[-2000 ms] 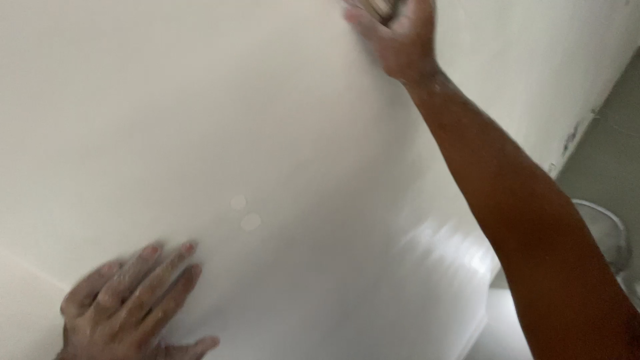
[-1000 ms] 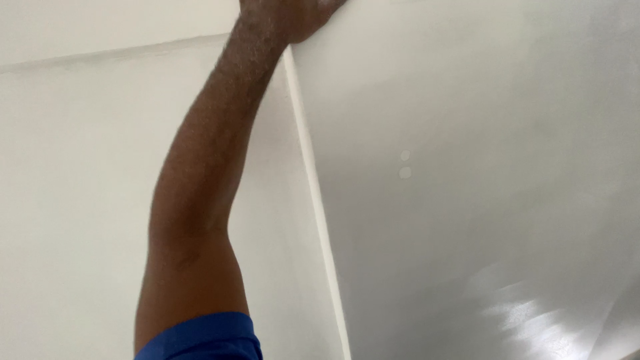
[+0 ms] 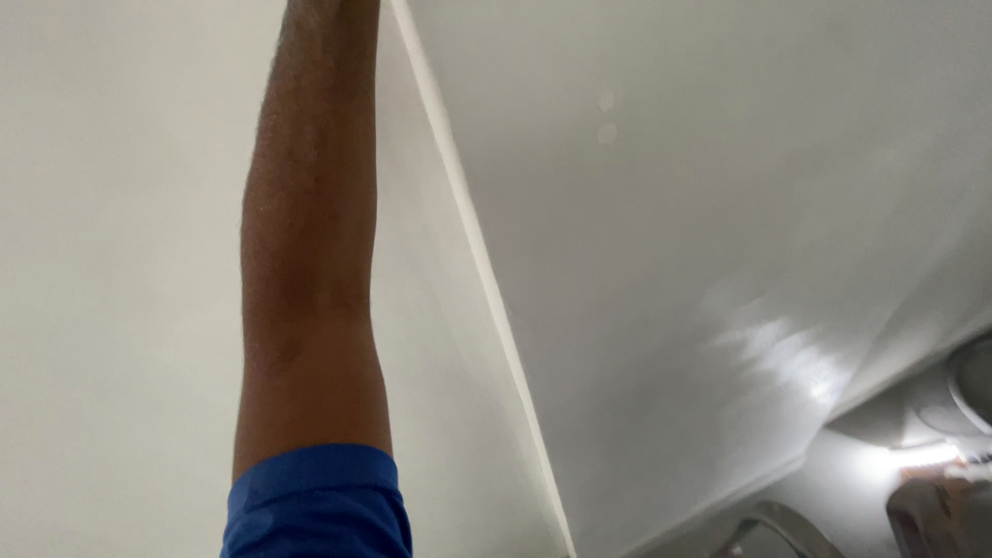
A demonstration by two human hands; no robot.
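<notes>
One of my forearms, apparently the left, reaches up through the left half of the head view from a blue sleeve (image 3: 318,496). Its hand lies beyond the top edge, so what it touches or holds is hidden. Behind the arm is a smooth off-white wall surface (image 3: 116,271). A pale, narrow strip (image 3: 480,248) runs slantwise down the inner corner right of the arm. Beyond it, a greyer, slightly glossy wall surface (image 3: 659,232) bears two small, round pale spots (image 3: 607,133). My other hand is out of view.
Low on the right, the wall's edge meets a grey floor area. A bright light (image 3: 922,456) glares there beside a dark brownish object (image 3: 930,515). A curved rim (image 3: 783,523) and a rounded container (image 3: 973,387), both blurred, are near it.
Two seconds ago both hands showed at the wall, and one second ago part of one hand showed at the top. Now neither shows. The view has swung considerably.
</notes>
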